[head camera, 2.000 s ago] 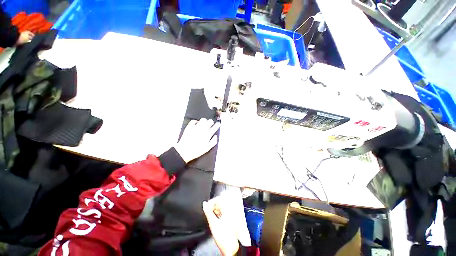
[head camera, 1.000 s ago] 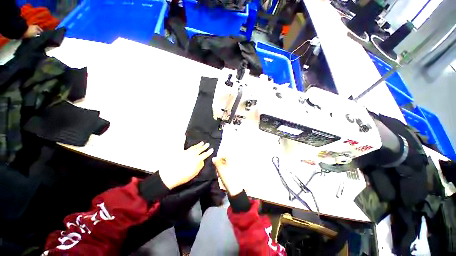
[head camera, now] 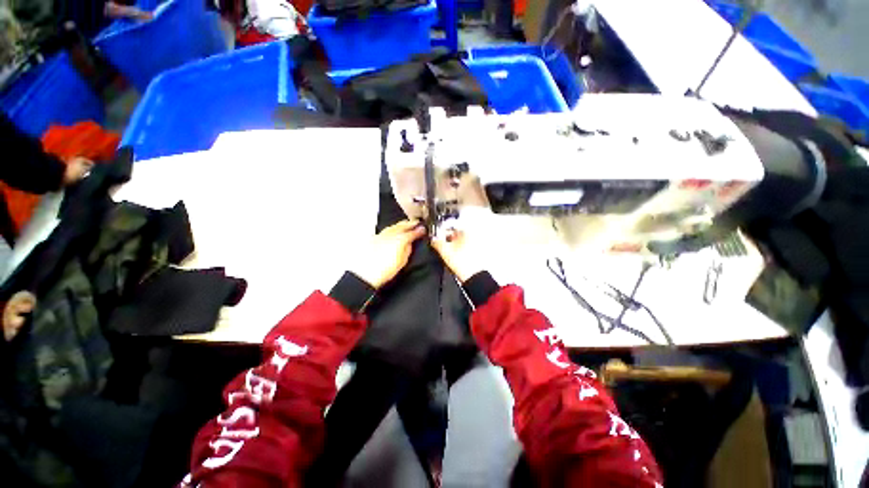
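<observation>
A black fabric panel [head camera: 410,310] runs from the lap over the table's front edge to the needle area and on behind it. The white sewing machine [head camera: 610,162] stands over it, with its presser foot [head camera: 446,212] at the left end of the head. My left hand [head camera: 393,250] lies on the fabric just left of the presser foot, fingertips at the cloth. My right hand [head camera: 459,250] is just in front of the presser foot, its fingertips pinched at the fabric's right edge. The needle tip cannot be made out.
Camouflage and black pieces [head camera: 129,257] lie at the table's left, with another person's hands [head camera: 19,313] there. A black cord [head camera: 610,310] and a small metal tool [head camera: 712,283] lie on the right. Dark pieces hang at the machine's right end. Blue crates [head camera: 214,95] stand behind.
The view has shifted. Both hands have moved from the table's front edge up to the presser foot, carrying the fabric edge there. Another person's second hand now shows at the far left.
</observation>
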